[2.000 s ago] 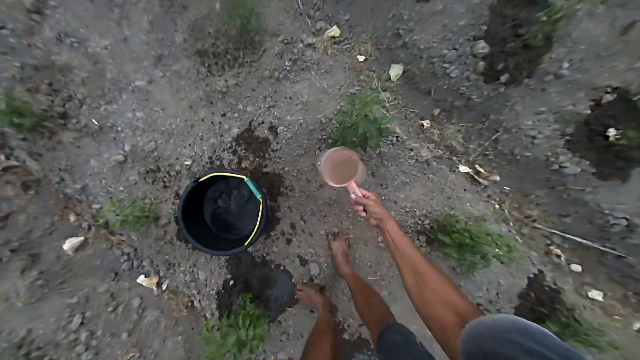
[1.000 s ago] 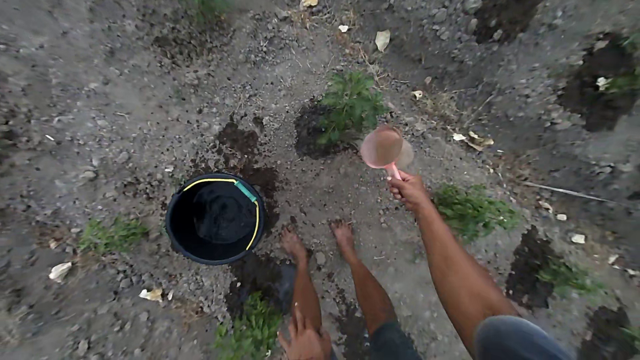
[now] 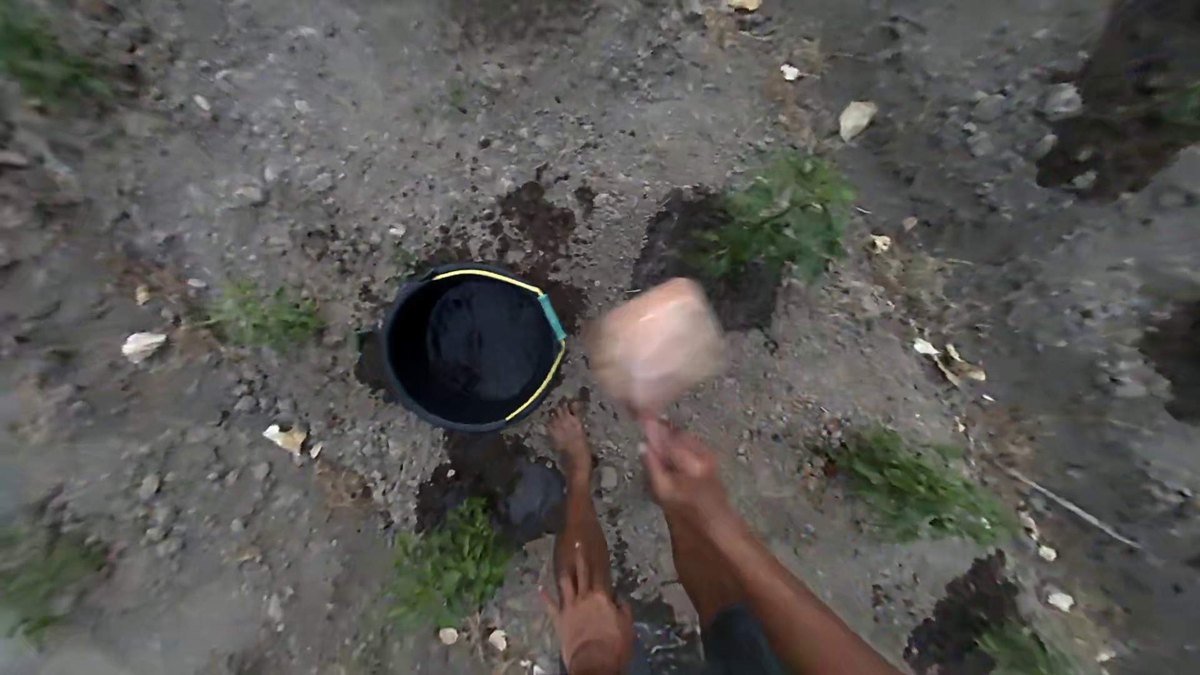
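My right hand grips the handle of a pink plastic dipper, blurred by motion, held right of a black bucket. The black bucket stands upright on the soil with dark liquid inside; its yellow wire handle with a green grip rests along the right rim. My left hand is low in the view over my leg, its fingers apart and holding nothing. Beyond the dipper, a leafy green plant grows beside a dark wet patch.
More green plants grow at the lower left, left and right. A puddle lies just below the bucket, near my bare foot. Pale dry leaves and stones are scattered over the grey soil.
The dipper in my right hand has moved left from beside the plant toward the bucket. A dark wet patch now shows by that plant. My left hand has come into view.
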